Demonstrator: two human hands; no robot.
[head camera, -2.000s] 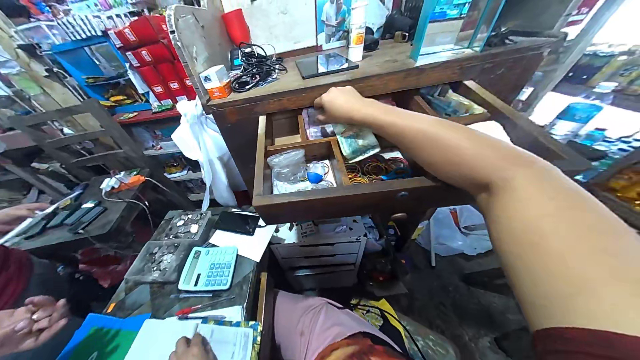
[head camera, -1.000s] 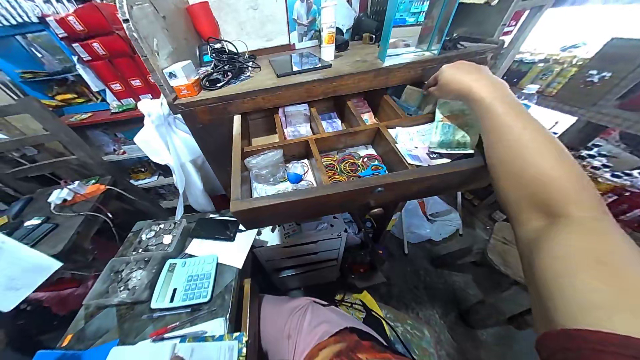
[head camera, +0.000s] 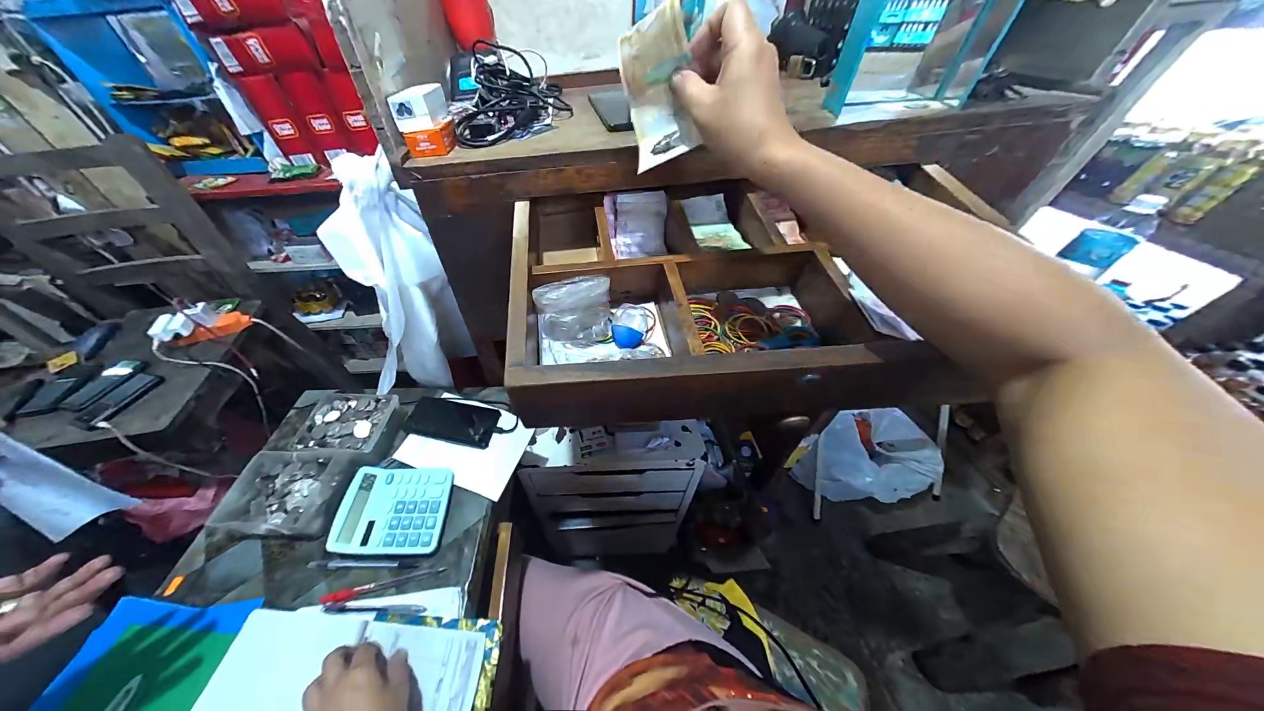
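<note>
My right hand (head camera: 731, 84) holds a banknote (head camera: 657, 89), raised above the open wooden drawer (head camera: 691, 380). Bundled banknotes (head camera: 637, 225) and more notes (head camera: 713, 222) lie in the drawer's back compartments. In the front ones are rubber bands (head camera: 746, 324), a clear plastic bag (head camera: 573, 308) and a blue ball-like thing (head camera: 628, 334). My left hand (head camera: 360, 677) rests on an open notebook (head camera: 262, 657), partly cut off by the frame edge; whether it holds anything is unclear. A light-blue calculator (head camera: 392, 511) and a red pen (head camera: 370, 589) lie beyond it.
Coin trays (head camera: 296, 491) and a dark phone (head camera: 452, 422) share the left table. On the counter (head camera: 583, 133) stand tangled black cables (head camera: 509, 99), small boxes and a glass case (head camera: 913, 59). Another person's hand (head camera: 54, 602) is at far left. A white bag (head camera: 874, 456) sits below the drawer.
My right hand went from the drawer's back compartments to its right side, where it held a banknote. It has since risen with a banknote, up and left over the counter.
</note>
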